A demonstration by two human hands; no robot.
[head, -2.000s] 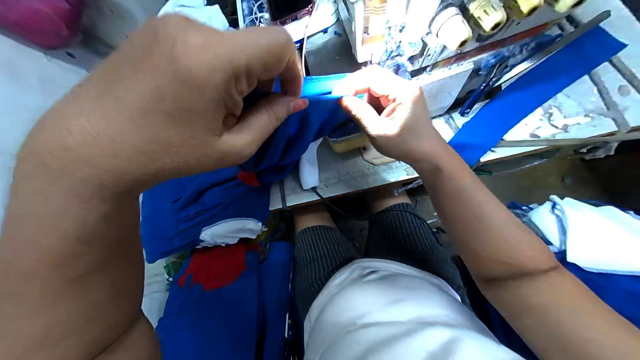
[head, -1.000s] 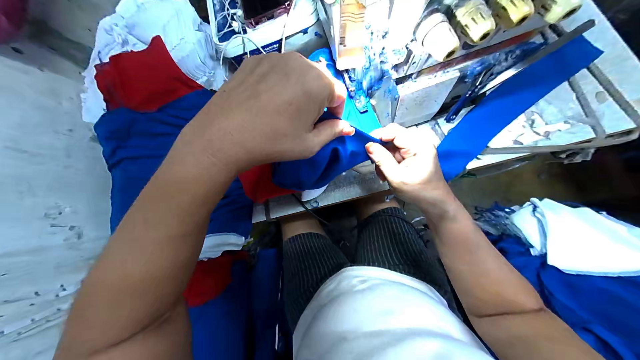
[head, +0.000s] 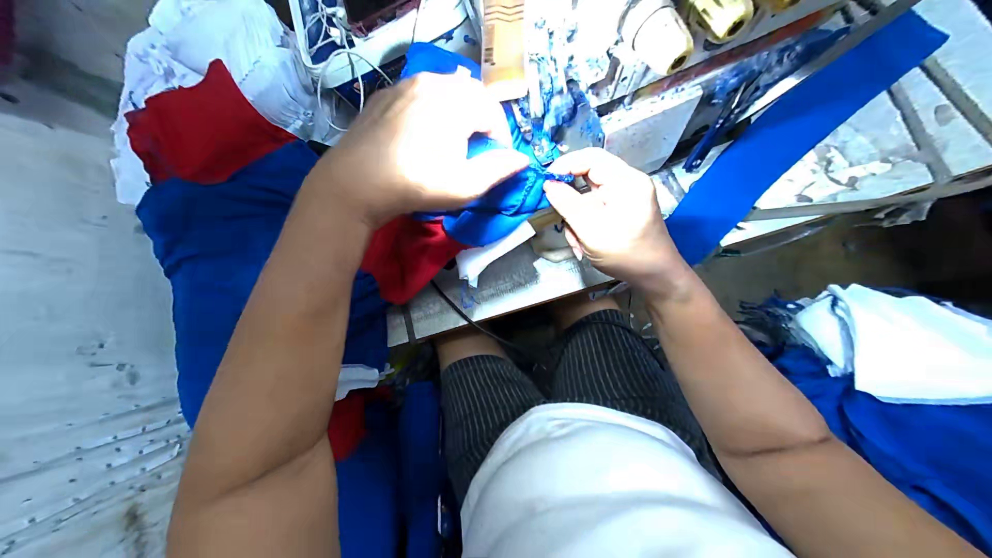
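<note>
Blue fabric (head: 504, 209) lies bunched at the working part of a sewing machine (head: 546, 101), its presser area smudged with blue. My left hand (head: 442, 147) grips this fabric from the left, thumb on top. At the fabric's right edge my right hand (head: 608, 209) pinches it between thumb and fingers. Red fabric (head: 411, 256) hangs just under my left hand, joined or next to the blue; which one I cannot tell. A long blue strip (head: 798, 132) runs diagonally across the table's right side.
Blue cloth with a red end (head: 209, 124) and a white cloth heap (head: 232, 54) are on the left. White cords (head: 341, 62) lie in a tray behind my left hand. Thread cones or yellow knobs (head: 721, 15) stand at the back. White and blue cloth (head: 914, 341) is piled at the right.
The blue fabric, held up between both hands two seconds ago, is now lower at the machine. The red-ended cloth has come into view at the left as the view shifted.
</note>
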